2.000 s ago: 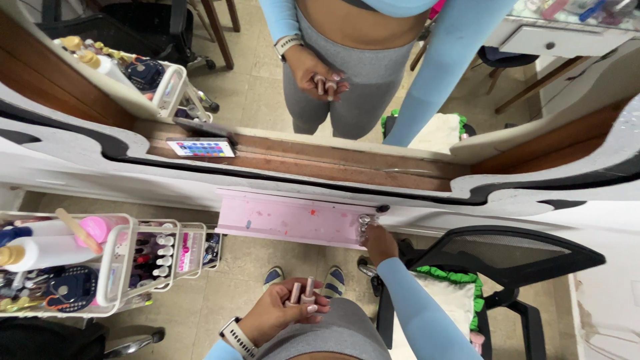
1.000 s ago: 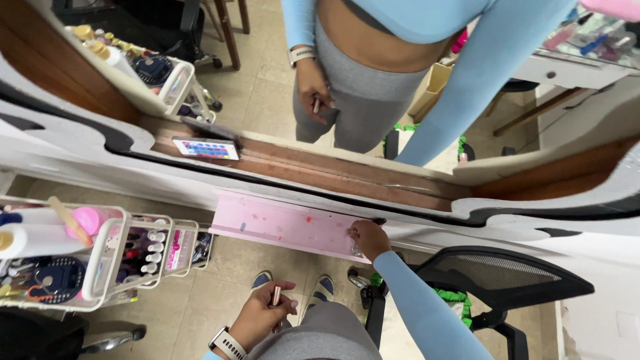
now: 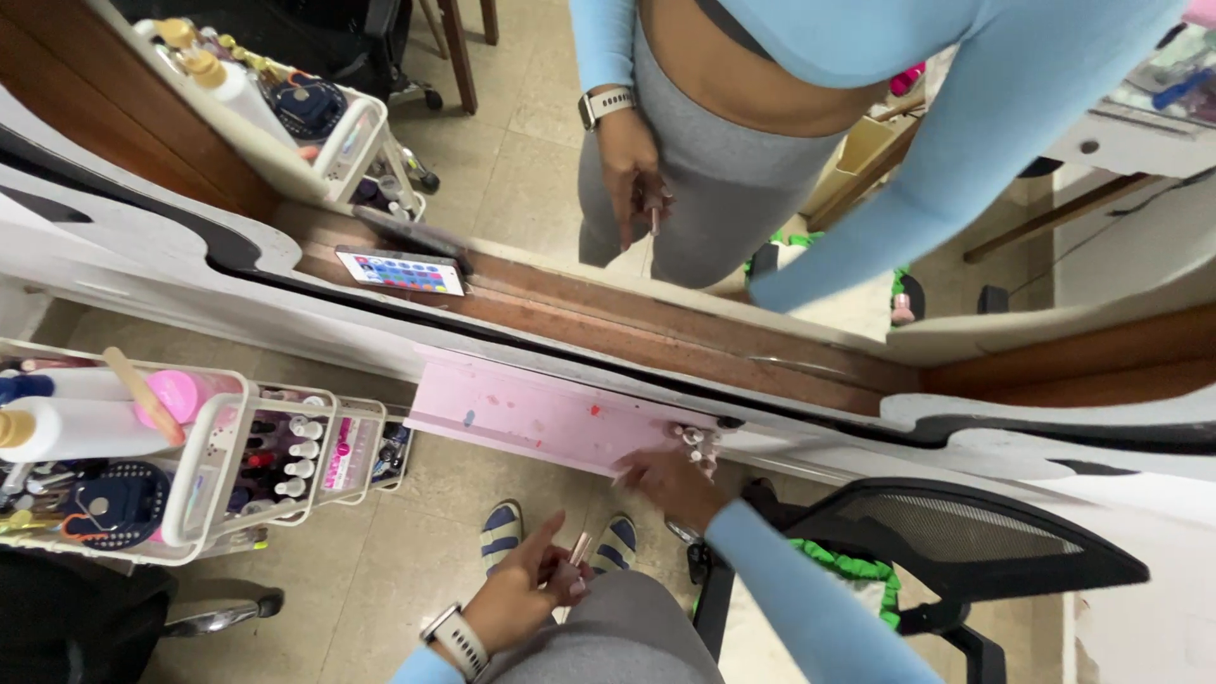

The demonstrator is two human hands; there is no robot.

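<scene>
My left hand (image 3: 522, 584), with a watch on its wrist, holds a small pinkish bottle with a long shiny cap (image 3: 577, 556) above my lap. My right hand (image 3: 673, 483) is over the right end of a pink wall shelf (image 3: 532, 418), slightly blurred, beside several small bottles (image 3: 698, 445) grouped there. Whether its fingers hold anything cannot be told. Colored stains mark the shelf's surface. Above it, a large mirror (image 3: 532, 152) in a wavy black and white frame reflects my body and my left hand with the bottle.
A phone (image 3: 403, 272) with a lit screen leans on the mirror's wooden ledge. At left stands a white wire trolley (image 3: 204, 475) with nail polish bottles (image 3: 296, 465), a white bottle (image 3: 85, 427) and a pink jar (image 3: 180, 394). A black mesh chair (image 3: 969, 532) is at right.
My left hand held more than one small bottle two seconds ago and shows one now. My right hand has moved left from the shelf's end bottles, which show more fully now.
</scene>
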